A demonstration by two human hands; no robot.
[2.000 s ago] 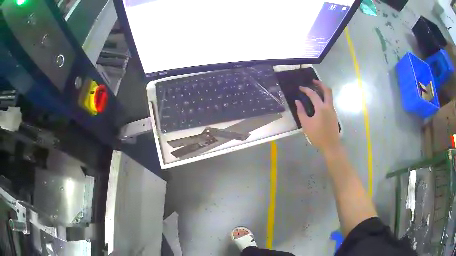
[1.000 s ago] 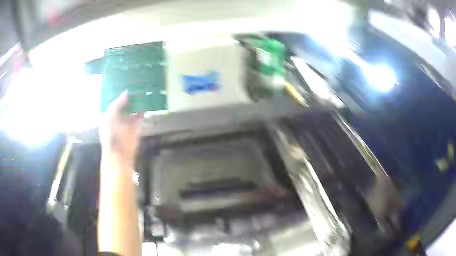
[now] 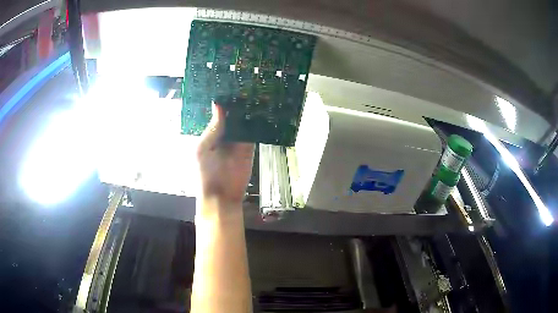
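A flat green circuit board (image 3: 248, 85) with a row of small white squares is held up, slightly tilted, below the machine's raised hood. My left hand (image 3: 226, 162) grips its lower edge. The thumb lies on the near face; the other fingers are largely hidden behind the board. My bare forearm reaches up from the bottom of the picture. My right hand is not in view.
Right of the board is a white box (image 3: 373, 162) with a blue logo, then stacked green jars (image 3: 450, 165). A ruler scale (image 3: 275, 24) runs along the hood. Metal rails (image 3: 101, 250) and a dark interior lie below. Glare washes out the left.
The view has turned from the monitor and tray, where my right hand was on the mouse, to the open machine. Since the blurred view, the board and my left hand appear farther right.
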